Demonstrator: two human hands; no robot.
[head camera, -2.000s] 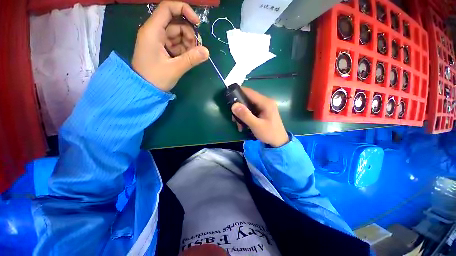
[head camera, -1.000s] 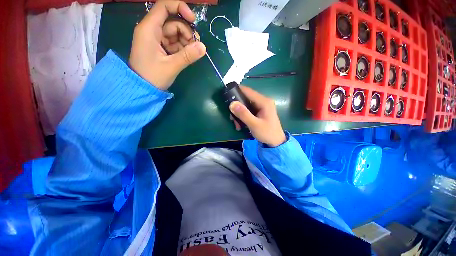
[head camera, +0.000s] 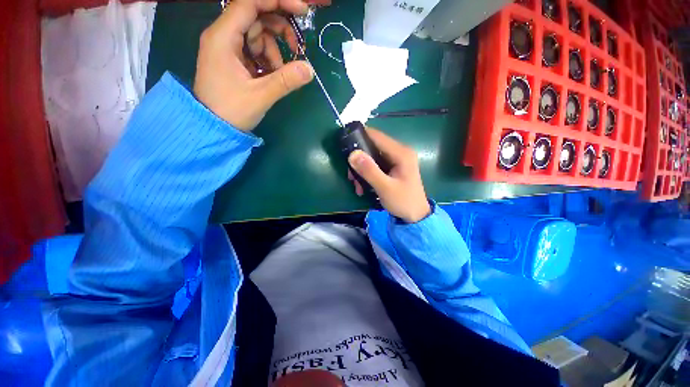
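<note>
My right hand (head camera: 387, 172) is closed around the black handle of a driver-type tool (head camera: 357, 143). Its thin silver shaft points up and left to the fingertips of my left hand (head camera: 246, 68). My left hand holds a thin dark, shiny ring (head camera: 298, 38) by its edge between thumb and fingers, near the top of the picture. The shaft tip is at or beside the ring; whether they touch I cannot tell. The fingers hide part of the ring.
A pale loose ring (head camera: 322, 39), a white wipe (head camera: 372, 74), a white bottle (head camera: 395, 21) and a slim dark stick (head camera: 412, 113) lie on the green bench (head camera: 295, 162). A red foam tray (head camera: 484, 143) with round pieces is at right, white sheets (head camera: 94, 91) at left.
My left fingers have shifted and opened a little, and the ring is turned so more of its edge shows. My right hand with the tool has barely moved.
</note>
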